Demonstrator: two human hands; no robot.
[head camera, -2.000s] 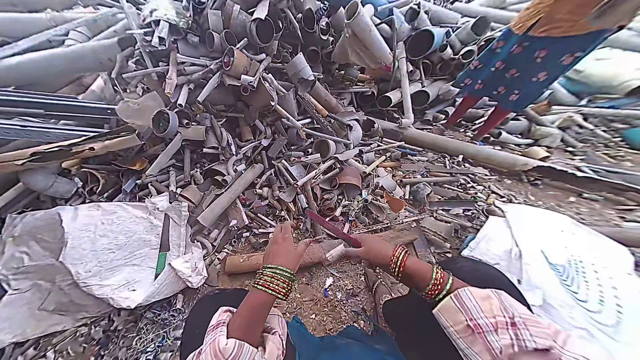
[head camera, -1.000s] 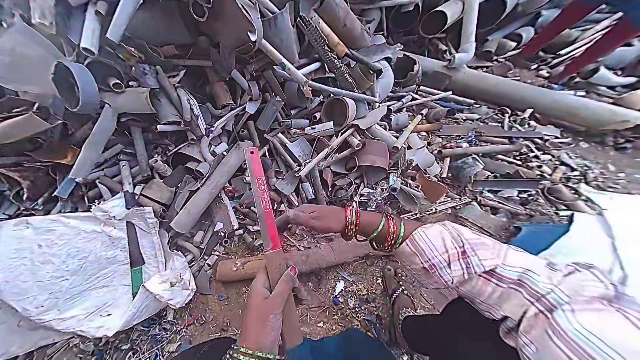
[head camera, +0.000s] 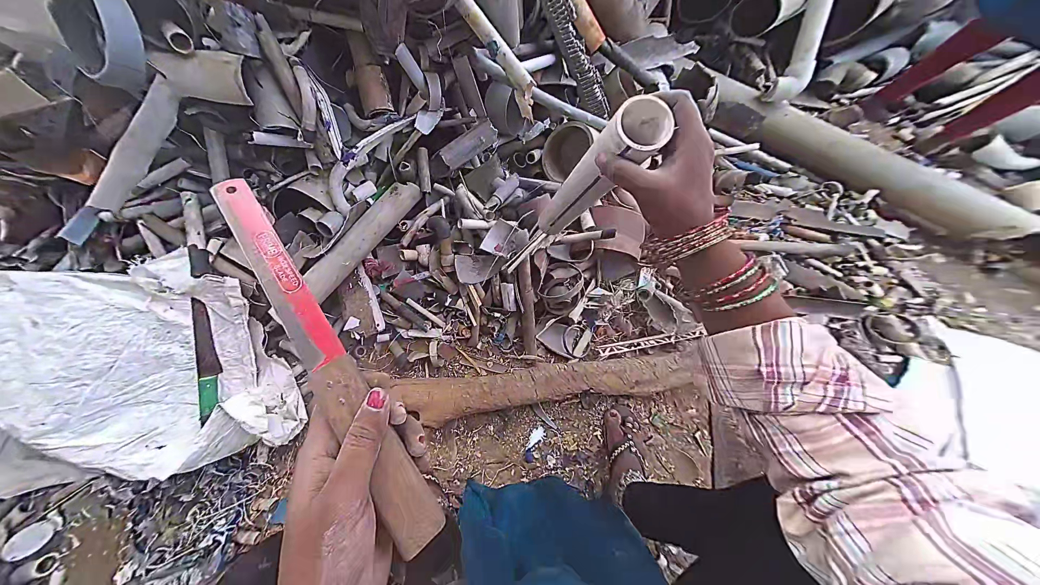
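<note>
My left hand is closed around the brown handle of a flat red metal blade, which points up and to the left and bears printed writing. Held in my right hand, at upper right, is a whitish plastic pipe piece; its round end faces me and its other end slants down toward the scrap. A rough wooden log lies on the ground below and between the hands. Bangles circle my right wrist.
A heap of broken pipes fills the far side. At left, a white sack lies under a dark bar with a green band. A long thick pipe crosses the right. Another person's red-clad legs show at upper right.
My right hand has moved from beside the log up over the heap and now holds the pipe piece. The blade has stayed in my left hand. The view has moved closer over the heap.
</note>
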